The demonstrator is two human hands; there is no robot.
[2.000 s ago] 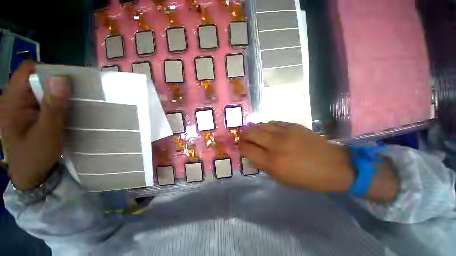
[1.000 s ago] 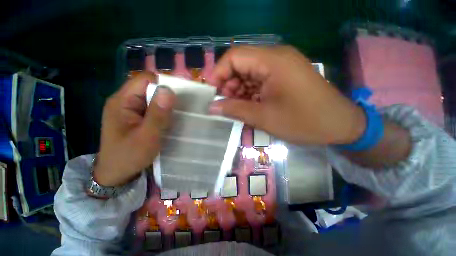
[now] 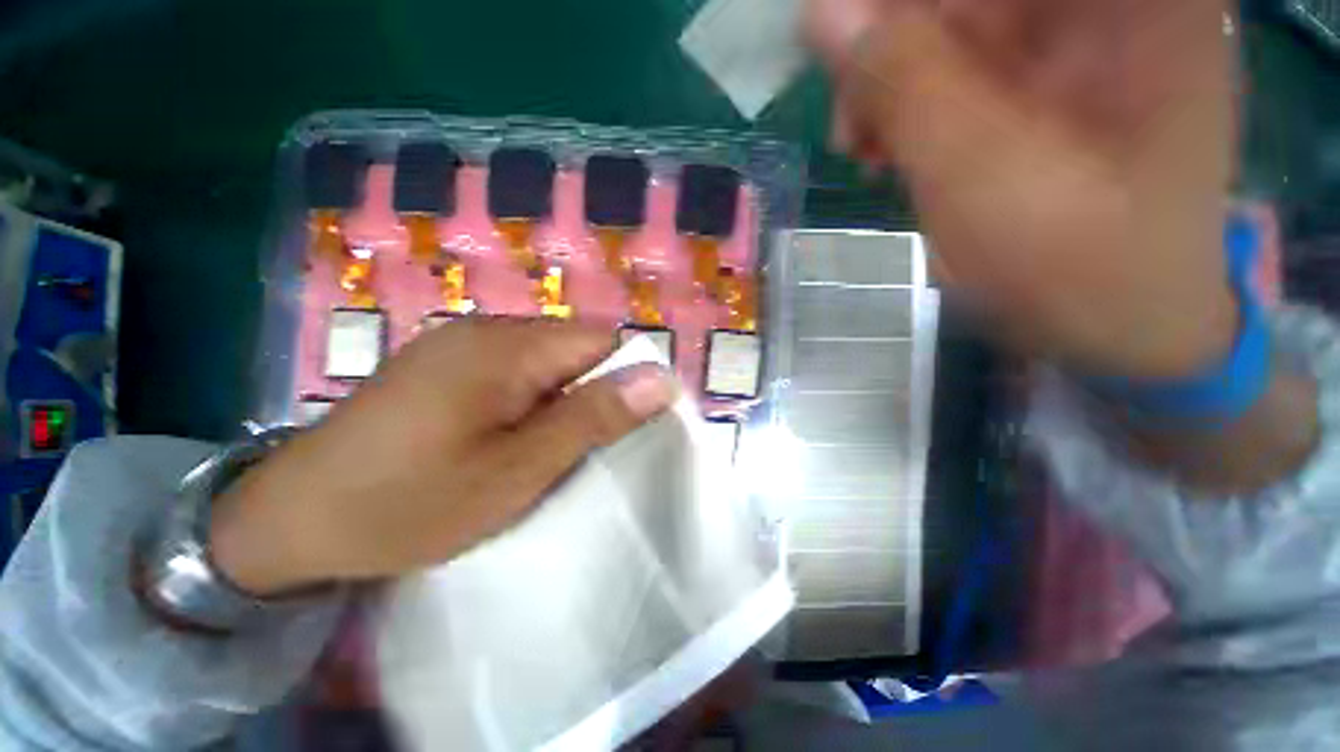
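Observation:
My left hand (image 3: 441,441) grips a release liner sheet (image 3: 588,588), blurred and bent, over the tray. My right hand (image 3: 1029,162), blurred and raised at the upper right, pinches a pale piece, likely an adhesive pad (image 3: 747,52), in its fingertips. Below is a clear blister tray (image 3: 282,235) with a pink foam sheet (image 3: 379,199). Its back row holds black modules (image 3: 520,187) with orange flex cables (image 3: 553,287). The row in front has modules with pale faces (image 3: 733,363). My left hand and the sheet hide much of the tray.
Spare pad sheets (image 3: 852,441) lie along the tray's right side. A blue-and-white instrument (image 3: 66,338) with red and green digits stands at the left. Pink foam (image 3: 1095,573) shows partly behind my right arm. A blue cord (image 3: 963,588) hangs near it.
My right hand has moved from the sheet up and right, now with a pale piece in its fingertips. My left hand has lowered and tilted the sheet. The back row of black modules is now uncovered.

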